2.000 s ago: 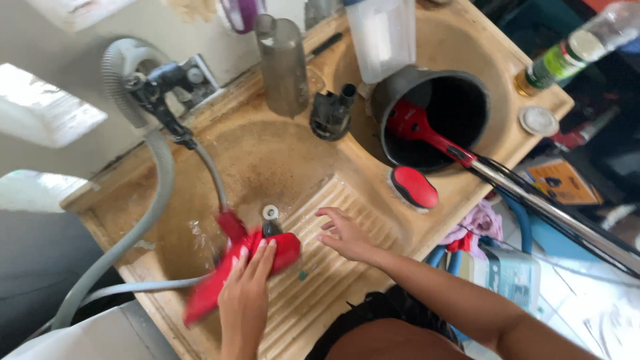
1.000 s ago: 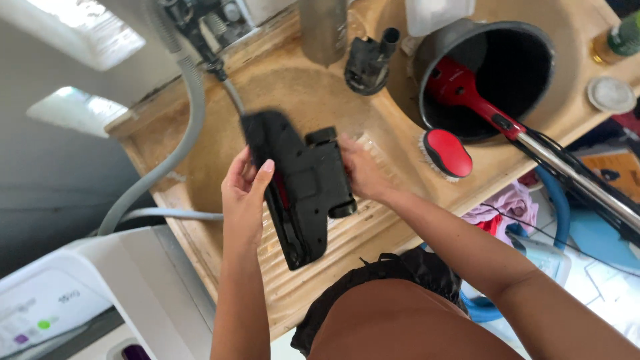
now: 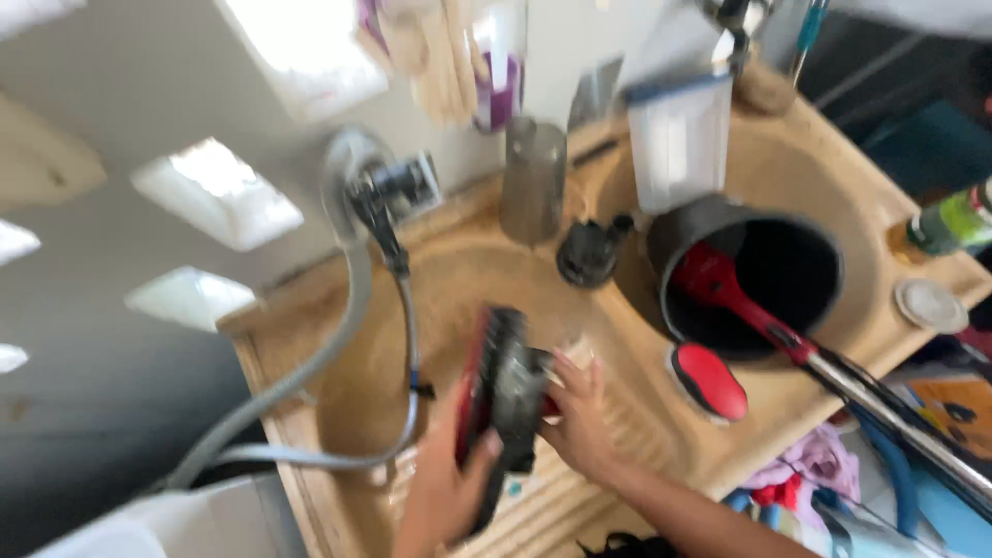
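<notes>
A red and black plastic appliance head [image 3: 508, 403], likely a floor cleaner's nozzle, is tilted on edge above the ribbed part of the left sink basin [image 3: 364, 310]; motion blurs it. My left hand [image 3: 449, 473] grips its lower left side, thumb across the dark face. My right hand [image 3: 577, 411] has its fingers at the right side, by a small red part. A red scrubbing brush [image 3: 709, 381] lies on the rim to the right. In the right basin stands a black bucket [image 3: 748, 279], with a red tool with a metal pole [image 3: 775, 329] resting inside.
Behind the basin are a grey hose [image 3: 349, 325], a black tap [image 3: 380, 209], a translucent cylinder [image 3: 535, 182] and a black plastic part [image 3: 589, 252]. A clear container [image 3: 678, 143] stands by the bucket. On the right rim are a green-labelled bottle [image 3: 945, 225] and a round lid [image 3: 930, 304].
Two seconds ago the appliance head showed its red side; one second ago its black underside faced up. Now it is turned on edge. My right hand was apart from it at first and then came to it.
</notes>
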